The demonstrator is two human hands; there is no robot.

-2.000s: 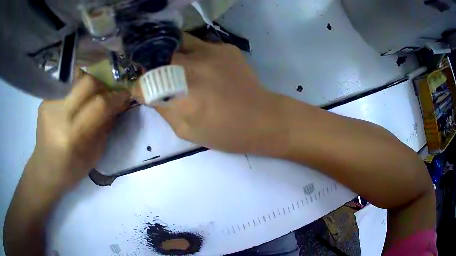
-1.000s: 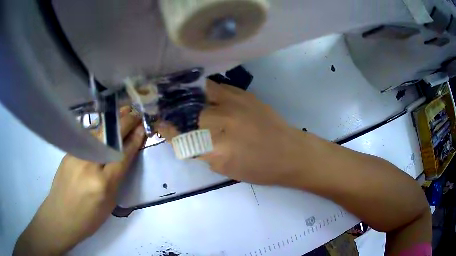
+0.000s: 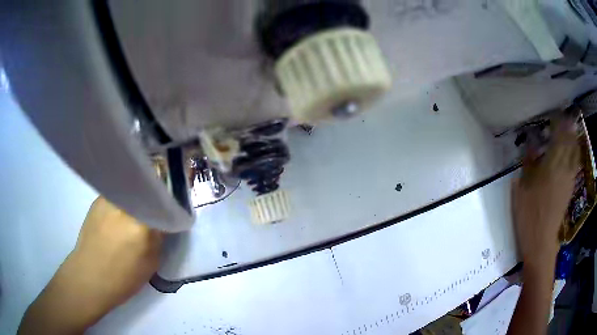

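Observation:
The white-grey sewing machine head [image 3: 196, 72] fills the top left. The silvery needle plate [image 3: 208, 191] shows beneath it, beside the small ribbed tension dial [image 3: 270, 207]. A larger cream knob [image 3: 332, 75] is nearer the camera. My left hand [image 3: 121, 239] is at the left of the machine bed [image 3: 314, 209], its fingers mostly hidden behind the head, so its grip cannot be told. My right hand [image 3: 550, 173] is blurred at the far right, over the yellow tray's near side [image 3: 580, 222], close to a dark object. Whether it holds anything cannot be told. No cloth is clearly visible.
The white table [image 3: 288, 301] carries a printed ruler along its front edge. A dark gap with a raised corner separates the bed from the table. Papers [image 3: 504, 314] lie below the table edge at the lower right. The machine's pillar stands at the upper right.
My right hand has left the needle area and moved far right to the tray. My left hand stays on the left, its fingers now more hidden. The view has shifted, with the machine head larger.

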